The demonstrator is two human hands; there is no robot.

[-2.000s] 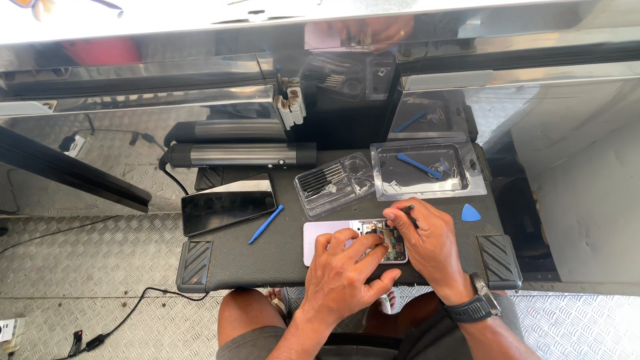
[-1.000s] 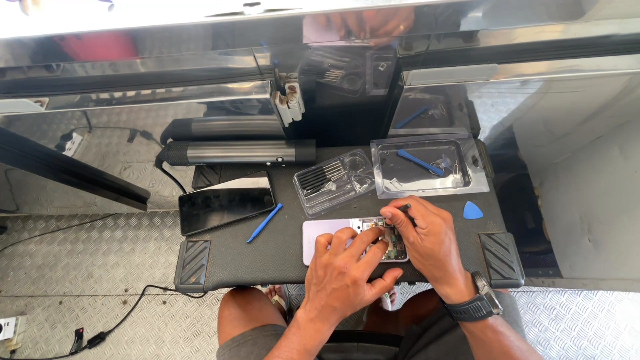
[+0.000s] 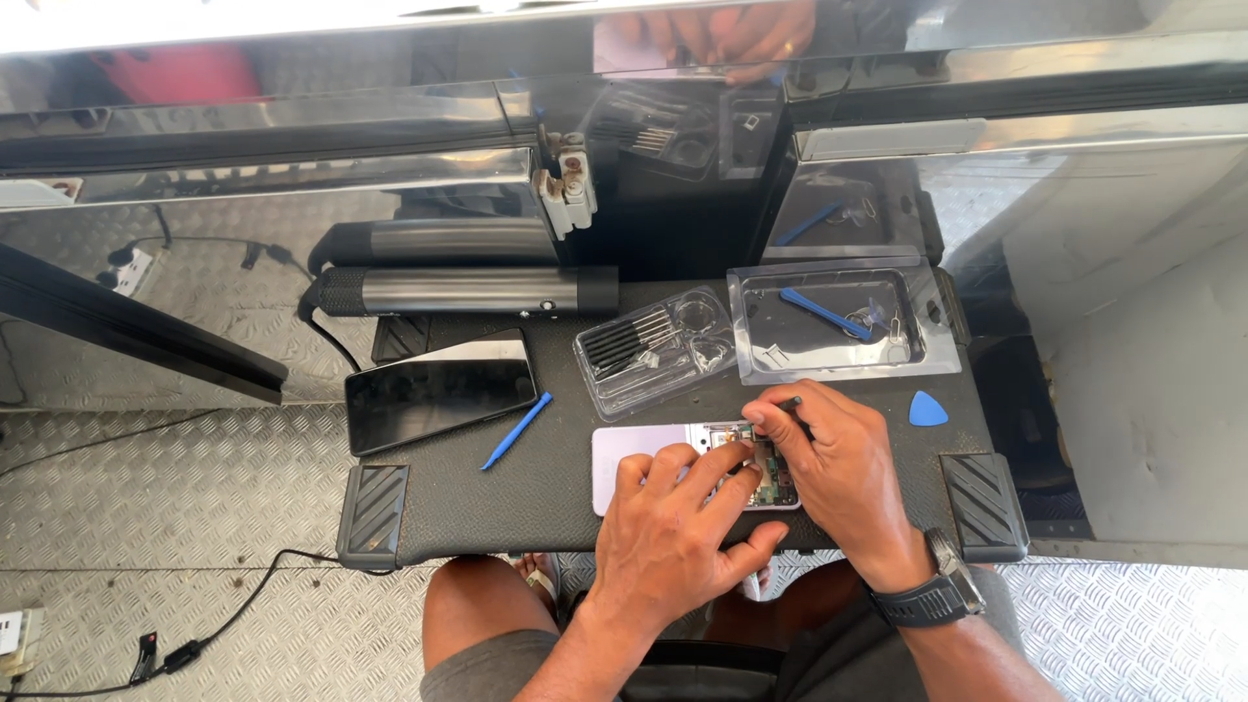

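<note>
A smartphone with a pale lilac back (image 3: 639,456) lies on a black textured case top, its circuit board (image 3: 775,478) exposed on the right half. My left hand (image 3: 678,522) rests over the phone, its fingertips on the open section; whether they pinch anything is hidden. Above the phone's upper right edge, my right hand (image 3: 829,448) grips a small dark-handled screwdriver (image 3: 790,403), whose tip is hidden by the fingers. Behind the phone, a clear plastic tray (image 3: 648,356) holds several screwdrivers. A second clear tray (image 3: 843,366) contains a blue pry tool (image 3: 824,314) and small metal parts.
A dark glass phone screen (image 3: 444,400) lies at the left, beside a blue plastic spudger (image 3: 517,432). Behind it is a metallic cylindrical device (image 3: 468,292) with a cable. A blue opening pick (image 3: 927,409) lies at the right. Reflective cabinet panels stand behind the case top (image 3: 468,517).
</note>
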